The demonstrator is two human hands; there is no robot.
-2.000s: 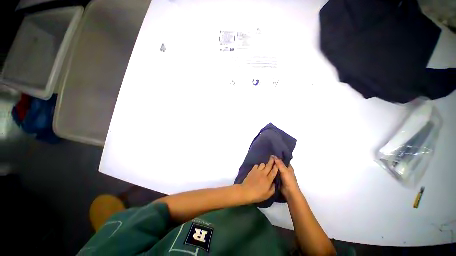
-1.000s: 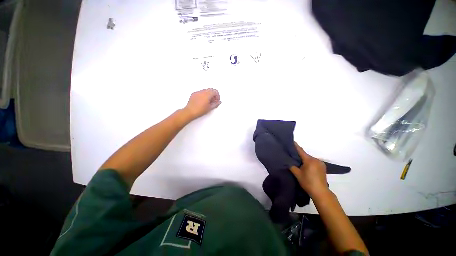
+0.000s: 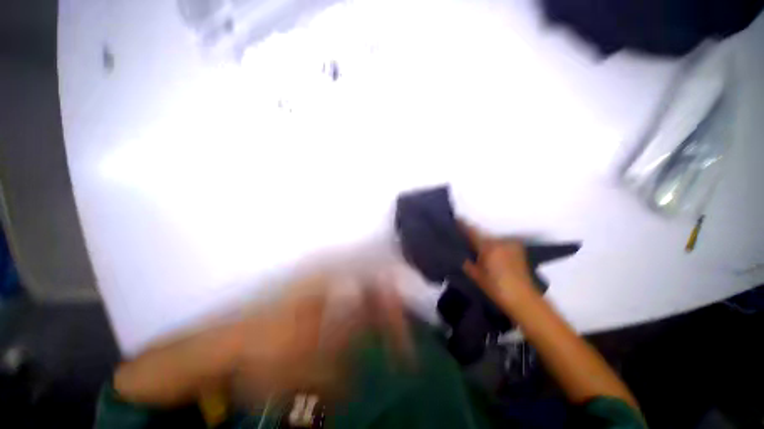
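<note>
A dark navy-grey garment [image 3: 436, 235] lies bunched at the table's near edge, with a pointed end sticking out to the right and its lower part over the edge. My right hand [image 3: 500, 266] is closed on its middle. My left hand [image 3: 364, 306] is strongly blurred, left of the garment and near my body; its fingers cannot be made out. A clear polybag with small print [image 3: 332, 69] lies flat farther back; its edges are hard to see.
White table [image 3: 209, 209] with a curved near edge. A dark garment pile [image 3: 658, 21] is cut off at the top right. Below it lie a clear bag with whitish contents [image 3: 687, 151] and a short yellow pen or marker [image 3: 694, 234]. A pale tub is partly visible at far left.
My left hand has come back from the middle of the table towards my body. My right hand still holds the garment, its top now tilted left. The view has shifted, and the polybag's upper part looks wrinkled.
</note>
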